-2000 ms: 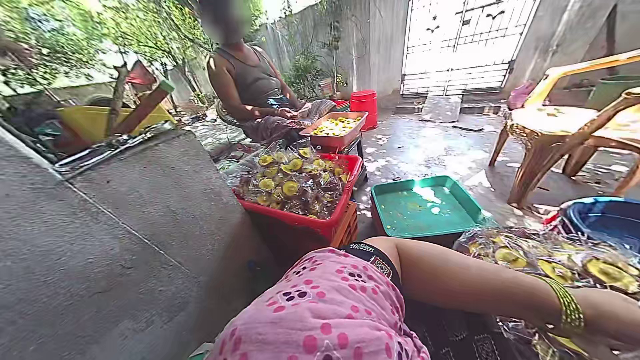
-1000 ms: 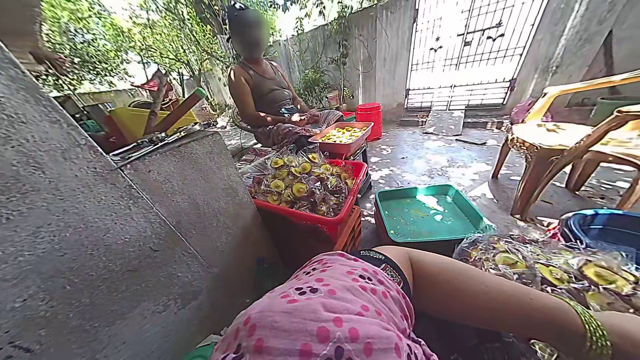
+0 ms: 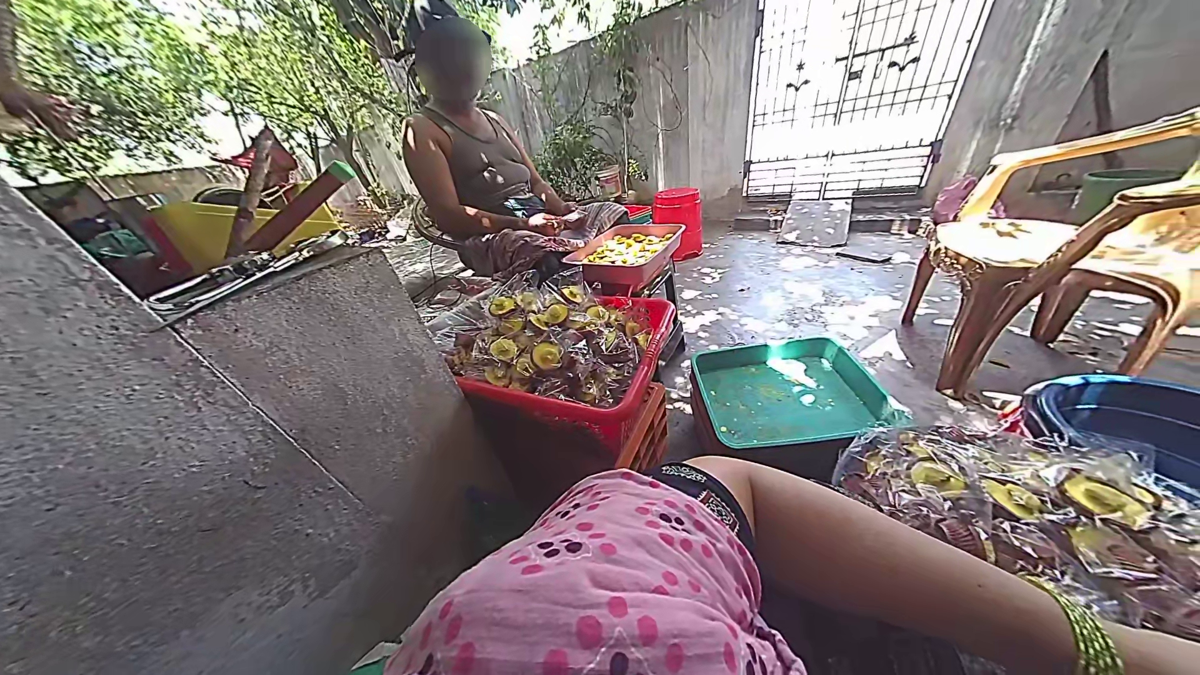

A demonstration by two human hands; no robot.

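Neither of my hands shows in this frame. One of my arms (image 3: pixel 872 553), with green and gold bangles (image 3: pixel 1078 623) at the wrist, reaches off the right edge beside clear plastic packets of yellow-topped pieces (image 3: pixel 1050 506). Pink dotted cloth (image 3: pixel 600 591) covers the shoulder. More such packets (image 3: pixel 553 342) fill a red crate (image 3: pixel 553 412). A green tray (image 3: pixel 787 398) with a little residue lies between the two piles. Beyond, a seated person (image 3: pixel 478 173) has their hands over their lap, beside a red tray of yellow pieces (image 3: pixel 633 251).
A concrete ledge (image 3: pixel 272 450) rises on the left. At the upper left edge is another person's hand (image 3: pixel 42 112). A blue tub (image 3: pixel 1116 417) and plastic chairs (image 3: pixel 1022 234) stand right. A red bucket (image 3: pixel 679 220) and a metal gate (image 3: pixel 853 103) are farther back.
My bangled arm's hand, partly seen at the right edge two seconds ago, is now out of frame. Another person's hand shows at the upper left. The view has turned somewhat left.
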